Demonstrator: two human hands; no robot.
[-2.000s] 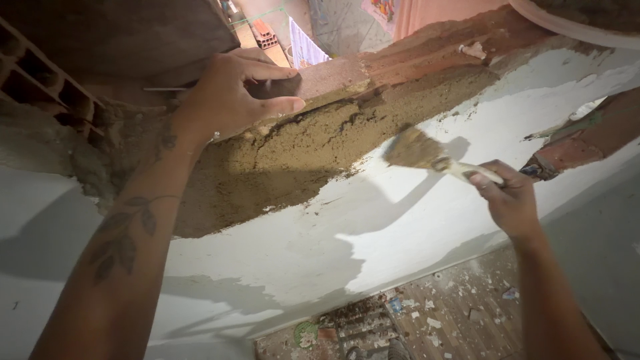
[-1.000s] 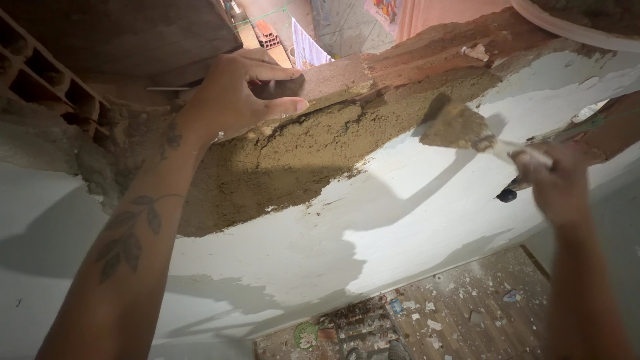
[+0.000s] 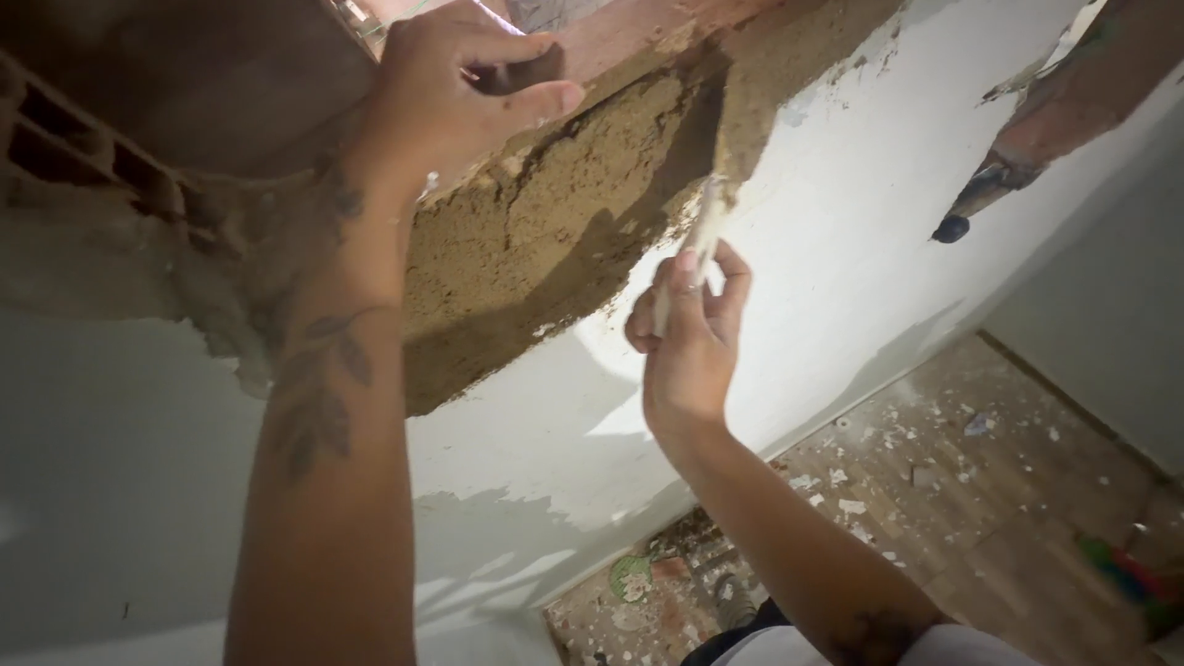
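My left hand (image 3: 462, 97) rests over the broken edge of a brick ledge (image 3: 638, 37) at the top, thumb and fingers around that edge. My right hand (image 3: 689, 301) holds a putty knife (image 3: 708, 217) by its pale handle, its blade raised against the brown mortar patch (image 3: 555, 222). The blade is seen nearly edge-on and blends with the mortar. Around the lower side of the patch is the white painted wall (image 3: 832, 222), its paint edge ragged.
Hollow bricks (image 3: 65, 139) show at the upper left. At the right, a pipe end with a black tip (image 3: 951, 228) juts from a broken gap in the wall. Paint flakes and debris lie on the wooden floor (image 3: 980, 472) below.
My right hand with the putty knife has moved left, closer to my left hand, and the blade now points up. My left hand stays on the ledge. The view has shifted somewhat.
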